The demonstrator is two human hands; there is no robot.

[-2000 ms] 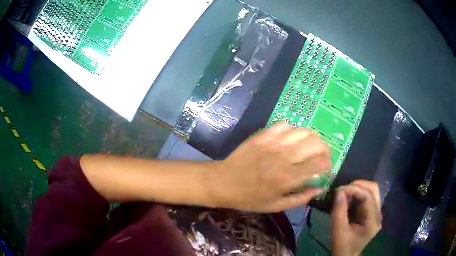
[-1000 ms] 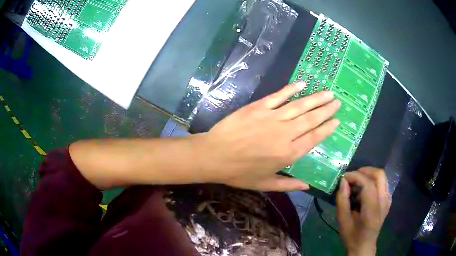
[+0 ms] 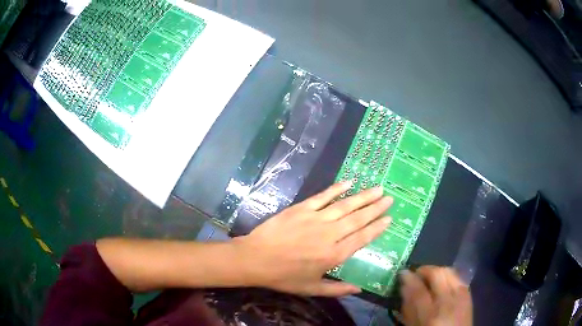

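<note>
A green printed circuit board panel [image 3: 415,184] lies on a black mat [image 3: 447,210]. Its left half has rows of small pads or holes, its right half larger plain rectangles. My left hand [image 3: 319,239] lies flat across the panel's lower left part, fingers slightly apart and empty, covering some of the pads. My right hand [image 3: 437,296] is at the panel's lower right corner, fingers curled and blurred, partly cut off by the bottom edge. I cannot tell whether it pinches anything.
Glossy clear film [image 3: 281,153] lies left of the panel. A black bin [image 3: 531,239] with tiny parts stands at the right. More green panels [image 3: 150,63] lie on a white sheet [image 3: 198,95] at upper left. A grey-green surface [image 3: 383,51] lies beyond the mat. A person's hand [image 3: 554,7] shows at the top right.
My left hand has gone from curled over the panel to flat on it. My right hand stays curled by the lower corner. The view has shifted, showing more of the upper-left panels.
</note>
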